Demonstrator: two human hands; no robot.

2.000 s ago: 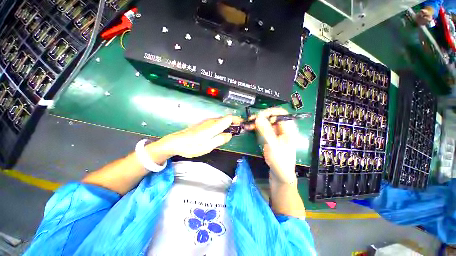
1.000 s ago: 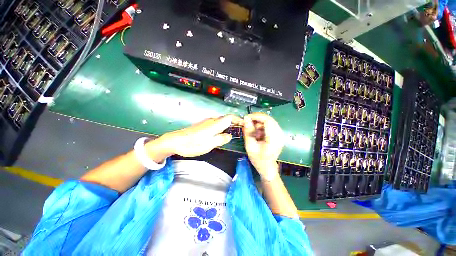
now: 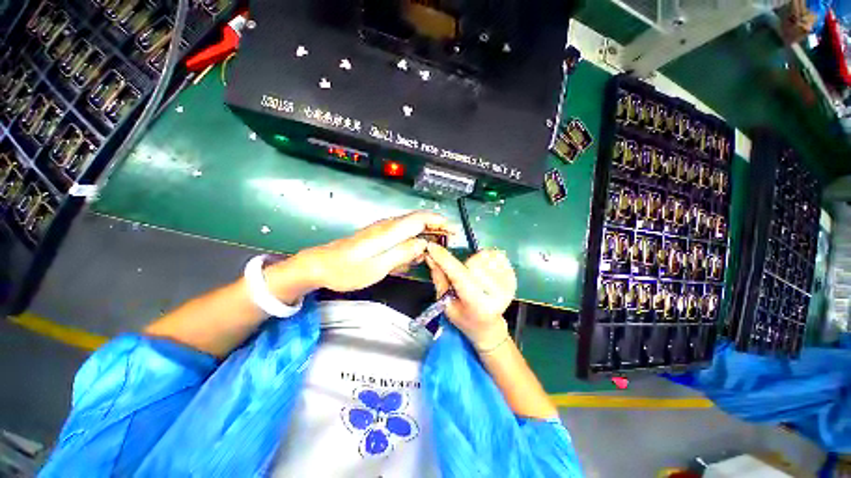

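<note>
My left hand [image 3: 373, 254] holds a small dark watch shell [image 3: 436, 239] at its fingertips, in front of the black hot-melt jig [image 3: 392, 103]. The shell is mostly hidden by fingers. My right hand [image 3: 474, 285] touches the shell with its fingertips. The tweezers [image 3: 431, 311] lie in my right palm, with one end sticking out towards my body. A black cable [image 3: 467, 224] runs from the jig's front down behind my right hand. The jig's front shows a red display [image 3: 345, 153] and a lit red button [image 3: 393, 169].
A component tray full of shells [image 3: 590, 280] stands at the right, with another tray [image 3: 746, 271] beyond it. A large tray [image 3: 56, 219] is at the left. Loose shells [image 3: 556, 187] lie right of the jig. A red-handled tool [image 3: 216, 49] is at its left. A blue sleeve [image 3: 774, 392] shows far right.
My right hand has turned and moved down slightly, and its fingertips are now at the shell. The tweezers have swung from pointing right to pointing towards my body. My left hand has barely moved.
</note>
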